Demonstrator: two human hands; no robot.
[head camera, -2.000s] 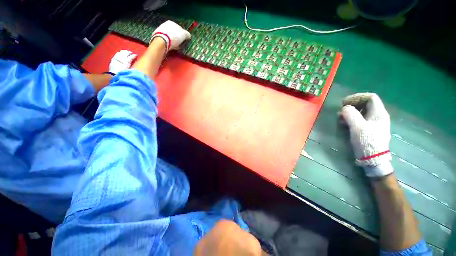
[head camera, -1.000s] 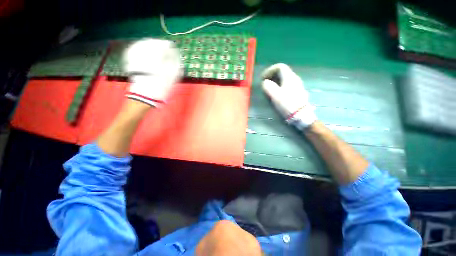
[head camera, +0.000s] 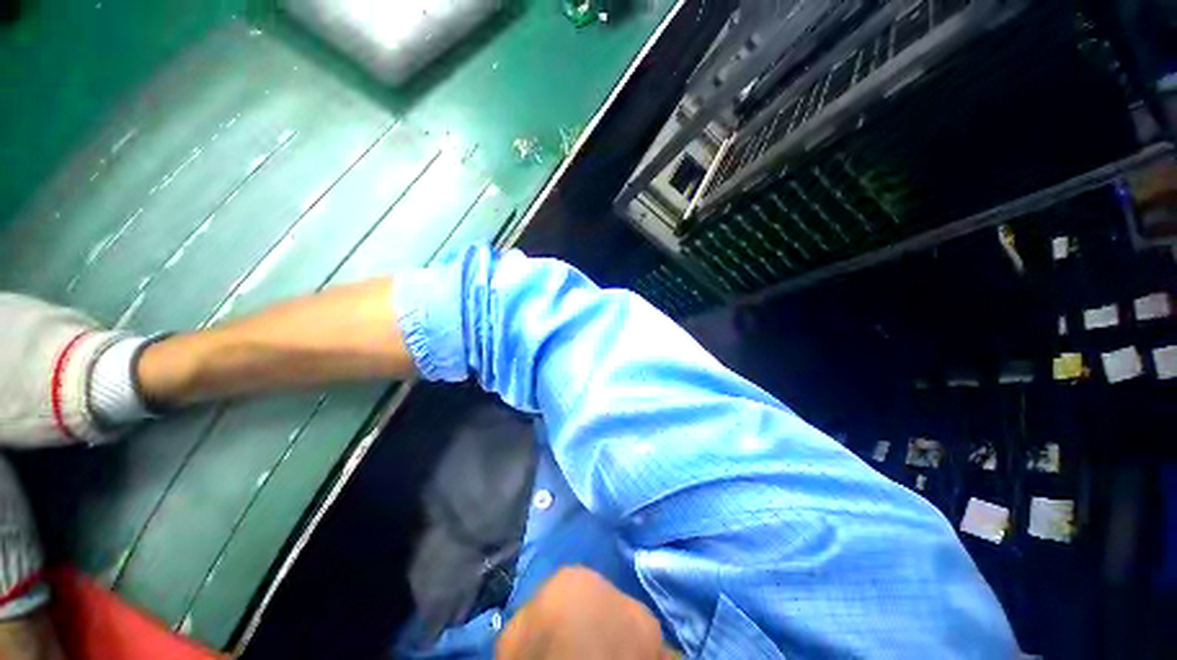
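My right hand (head camera: 45, 371), in a white knit glove with a red band, is at the left edge over the lined glossy plate (head camera: 245, 290). Its fingers are cut off or hidden, so what it holds cannot be told. Only the glove cuff and wrist of my left hand (head camera: 16, 548) show at the lower left edge, just below my right hand; its fingers are out of the picture. A corner of the red board (head camera: 123, 629) shows beside the left wrist. No rows of circuit boards show on it.
A whitish block (head camera: 394, 29) lies on the green mat (head camera: 78, 65) at the top. The bench edge runs diagonally past my sleeve. Beyond it stands a slotted magazine rack (head camera: 671, 181) with green boards inside. Small pale labels or papers (head camera: 1052, 518) show in the dark at the right.
The view has swung right and tilted, bringing the rack into sight. The board rows and most of the red board have left the picture. My hands now sit close together at the left edge.
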